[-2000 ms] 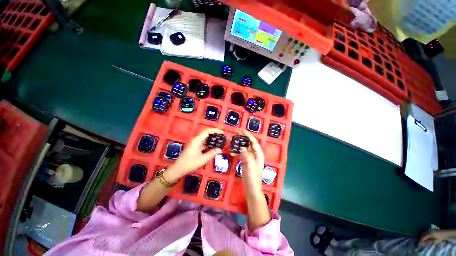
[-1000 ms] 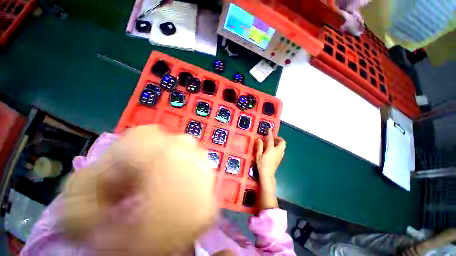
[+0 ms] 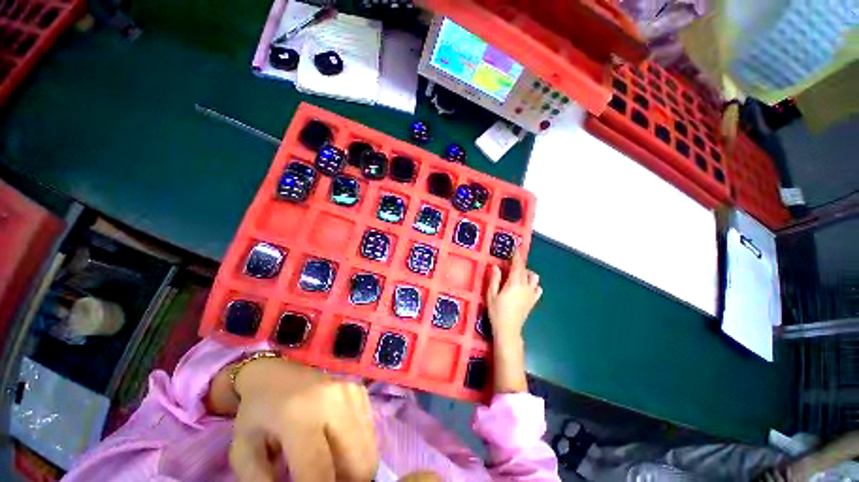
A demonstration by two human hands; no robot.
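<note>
An orange-red compartment tray (image 3: 332, 229) lies tilted before me. Many pockets hold square black watch bodies; some screens show icon dots, such as one watch body (image 3: 421, 257). Others are dark or reflect white. Several watch bodies overlap or lie across pocket walls in the upper rows. My right hand (image 3: 513, 297) rests over the tray's right edge with fingers apart; a dark patch shows between its fingertips, and I cannot tell if it holds a watch body. My left hand (image 3: 306, 424) is raised near the camera below the tray, fingers curled; its grasp is hidden.
Two lit watch bodies, one of them (image 3: 421, 131) nearer the notebook, lie behind the tray. A notebook (image 3: 341, 80) bears two dark watches. A test instrument (image 3: 478, 71), white sheet (image 3: 622, 212), clipboard (image 3: 751, 282) and red trays (image 3: 673, 118) stand around. A person's arm shows lower right.
Two watch bodies held in my hands two seconds ago are out of view there; two pockets at that spot now hold watches. My left hand swept up before the camera, then lower. My right hand moved to the tray's edge.
</note>
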